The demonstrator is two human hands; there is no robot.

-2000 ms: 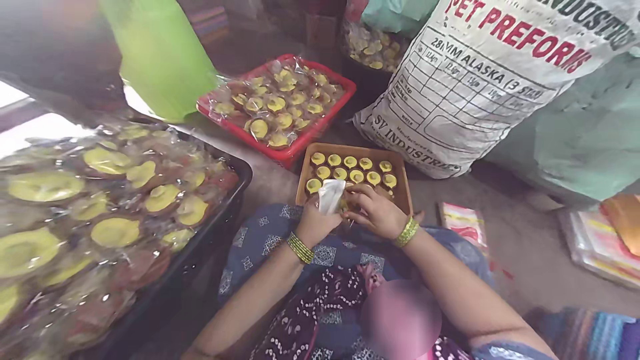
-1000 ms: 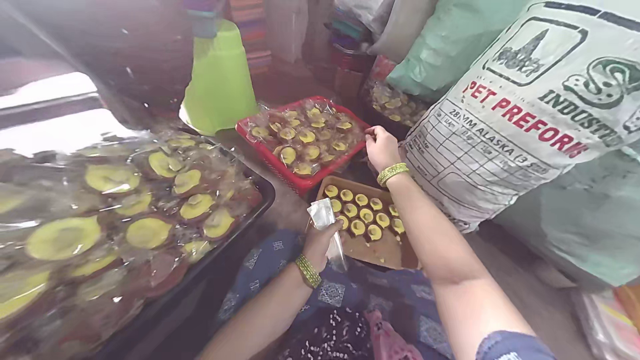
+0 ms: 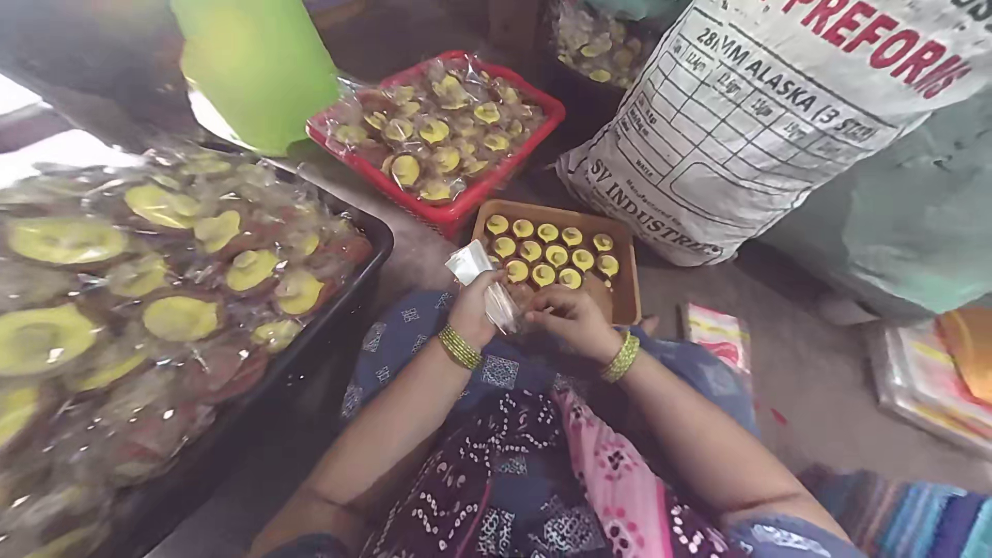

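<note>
My left hand [image 3: 474, 308] grips a bundle of clear plastic pouches [image 3: 496, 294] above my lap. Close to its right side, my right hand [image 3: 572, 319] has its fingers bent together at the pouches' edge; whether it pinches one is too small to tell. Just beyond both hands lies a brown tray [image 3: 634, 283] with rows of small clay lamps filled with yellow wax [image 3: 556, 255]. Behind it stands a red plastic basket [image 3: 457, 211] heaped with wrapped lamps [image 3: 434, 130].
A large black crate [image 3: 380, 240] of wrapped lamps fills the left side. A white woven sack [image 3: 721, 132] with printing leans at the back right, beside a green bag [image 3: 883, 209]. Printed packets [image 3: 717, 333] lie on the floor at right. A bright green container [image 3: 260, 70] stands behind the crate.
A second ago my right hand was at the red basket's right edge; now it is back beside my left hand. The left hand keeps the pouches. The view has shifted.
</note>
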